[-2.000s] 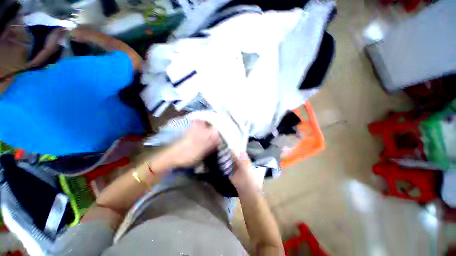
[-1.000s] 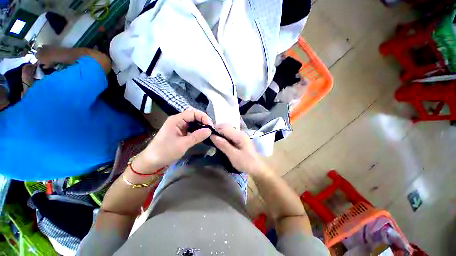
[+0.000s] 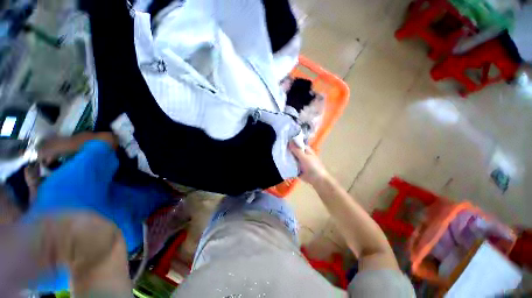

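Note:
A large part-sewn garment (image 3: 198,160) with a wide black body and a white panel (image 3: 233,107) lies spread in front of my lap. My right hand (image 3: 306,161) grips the white edge at the garment's right side, with its fingertips partly hidden by cloth. My left arm (image 3: 93,250) is raised close to the camera at the lower left and strongly blurred. The left hand cannot be made out clearly near the picture's left edge.
An orange basket (image 3: 335,96) with black and pale pieces stands right of the garment. A person in blue (image 3: 87,186) sits at my left by a sewing table. Red stools (image 3: 408,198) and another orange basket with mauve cloth (image 3: 461,238) are on the right.
Both hands were together on a small dark piece and are now apart. The garment's black body is now spread across the front. The left arm has swung out to the lower left.

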